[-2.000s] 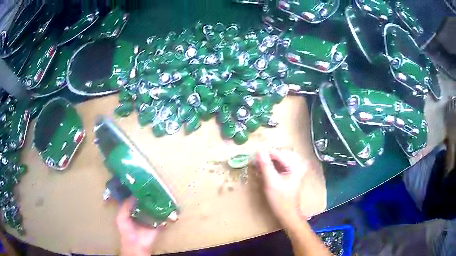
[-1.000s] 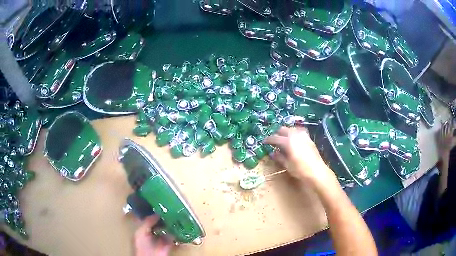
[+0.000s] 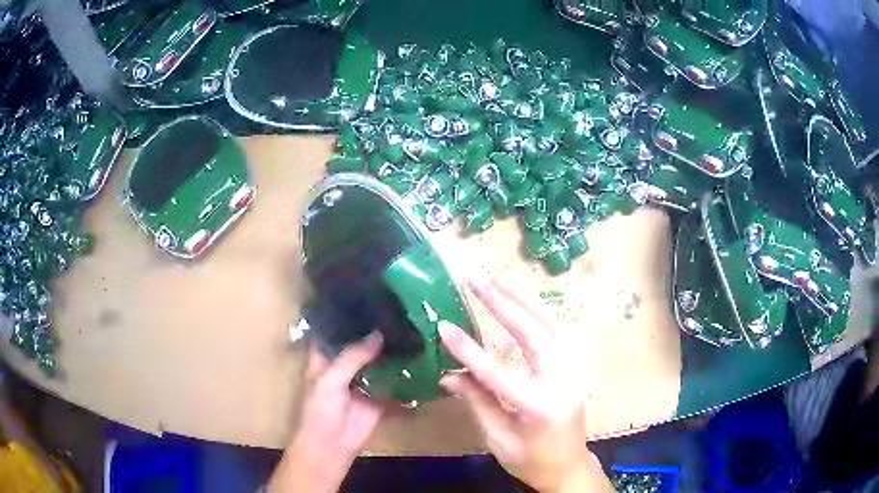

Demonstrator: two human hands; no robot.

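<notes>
A glossy green car-shaped shell (image 3: 419, 279) with a silver edge and a large dark area is held tilted over the tan board. My left hand (image 3: 342, 409) grips its lower left end, beside a dark block with a bright tip. My right hand (image 3: 525, 385) is at the shell's right side, fingers spread and fingertips at the green surface; whether it holds a small part cannot be told. A heap of small green-and-chrome parts (image 3: 501, 144) lies behind the shell.
Another shell (image 3: 193, 188) lies on the tan board (image 3: 193, 327) at left. Overlapping shells (image 3: 708, 135) are at the right and back. More small parts (image 3: 43, 250) are at far left. A blue bin (image 3: 646, 480) is below the table edge. A yellow item shows at the lower left corner.
My right hand has come from the heap to the shell. The shell has turned, showing more of its dark area. The view has shifted. The pale dish and stick no longer show clearly.
</notes>
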